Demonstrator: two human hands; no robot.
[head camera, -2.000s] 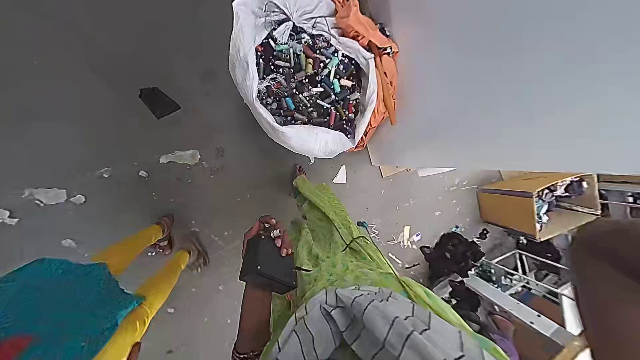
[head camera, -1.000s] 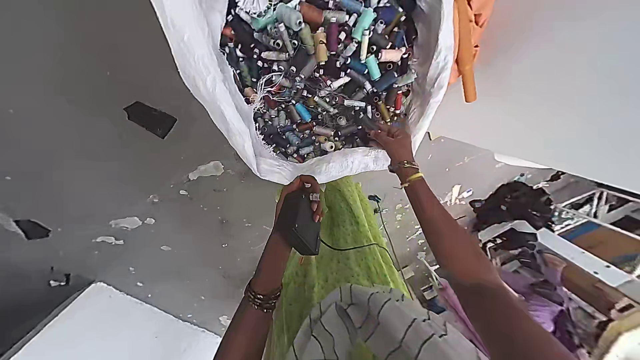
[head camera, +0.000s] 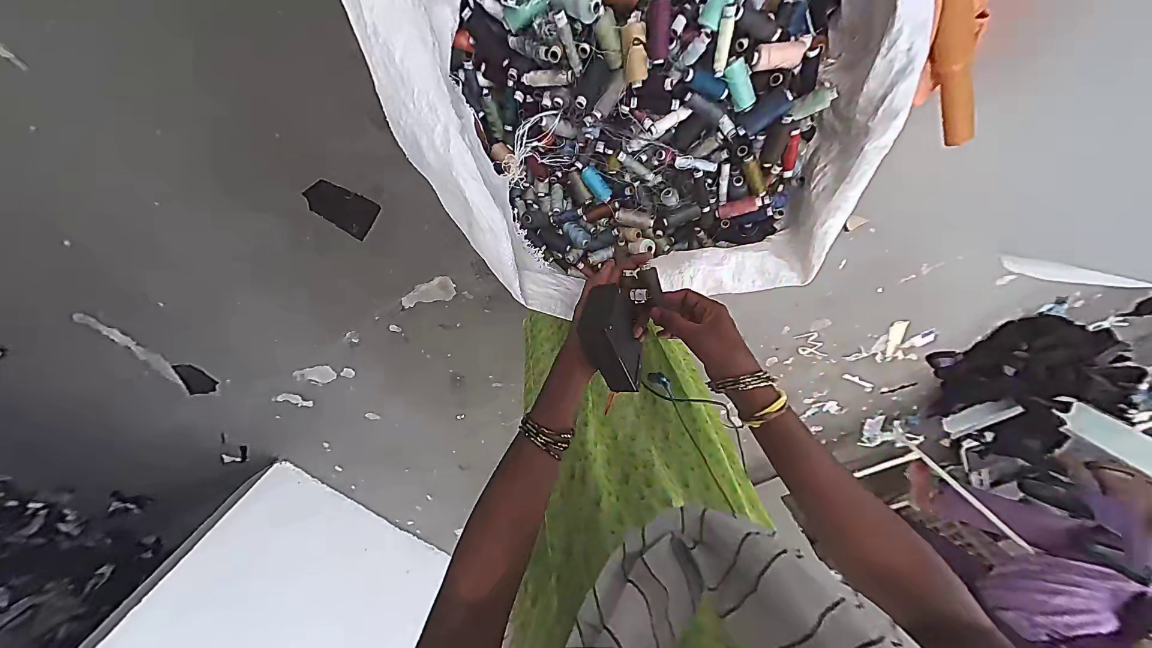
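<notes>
My left hand (head camera: 598, 310) holds a dark box-shaped object (head camera: 612, 337) at the near rim of a big white woven sack (head camera: 747, 270). My right hand (head camera: 697, 328) is at the right side of that box, its fingers bent around a small dark piece (head camera: 644, 290) with a pale tip. Whether that piece is a thread spool I cannot tell. Many thread spools (head camera: 666, 193) in mixed colours fill the sack, with loose white thread among them. A thin dark cable (head camera: 697, 400) hangs by the box over green patterned cloth.
A white panel (head camera: 279, 567) lies at lower left. Dark cloth (head camera: 1035, 369) and purple fabric (head camera: 1062, 585) are heaped at right. Orange material (head camera: 957, 81) is beside the sack. Scraps and a black piece (head camera: 342, 209) lie on the grey floor.
My right hand was at the spools in the sack one second ago; it has moved left to the box in my left hand. The person in yellow trousers seen two seconds ago is out of view.
</notes>
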